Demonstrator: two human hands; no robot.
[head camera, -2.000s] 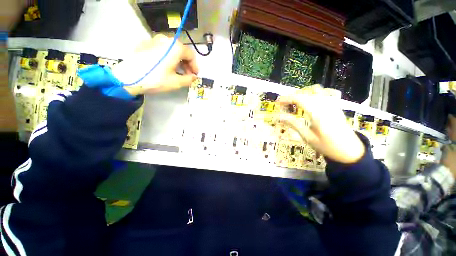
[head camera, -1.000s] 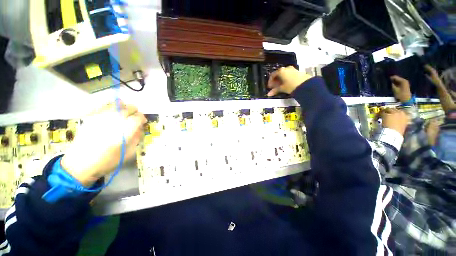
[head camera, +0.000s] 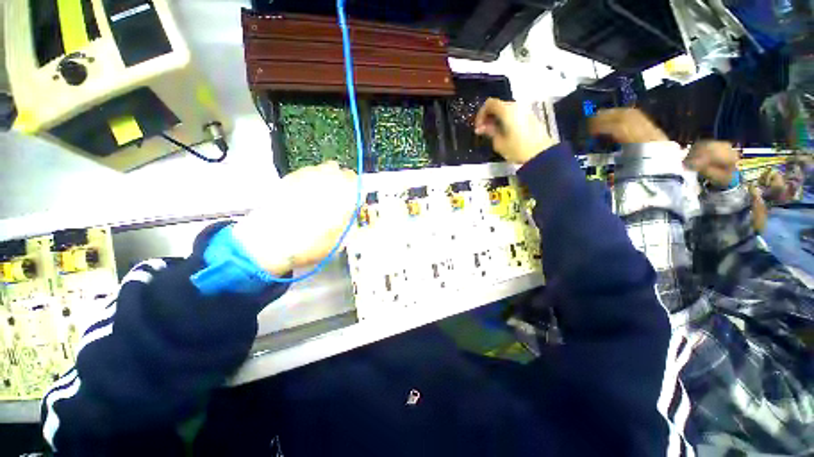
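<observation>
A circuit board panel (head camera: 428, 250) lies on the conveyor, with yellow-and-black parts along its far edge. My left hand (head camera: 308, 214), with a blue wrist strap (head camera: 228, 261), is over the panel's left end; glare washes it out and its fingertips are hard to see. My right hand (head camera: 509, 127) is at the near edge of the bin of dark small components (head camera: 466, 109), fingers curled; whether it holds a piece cannot be told. Green leaded components (head camera: 312, 134) fill the left bin and green-yellow ones (head camera: 397, 134) the middle bin.
Reddish-brown component tubes (head camera: 348, 54) lie behind the small bins. A cream tape dispenser (head camera: 98, 80) stands at upper left. A blue cord (head camera: 351, 89) hangs over the work. Another board panel (head camera: 53, 312) lies at far left. A neighbour's plaid sleeves (head camera: 656, 187) and hands are at right.
The view has shifted. My left hand remains at the panel's left end, and my right hand remains by the dark component bin. The neighbour's hand has moved up towards the bins at right.
</observation>
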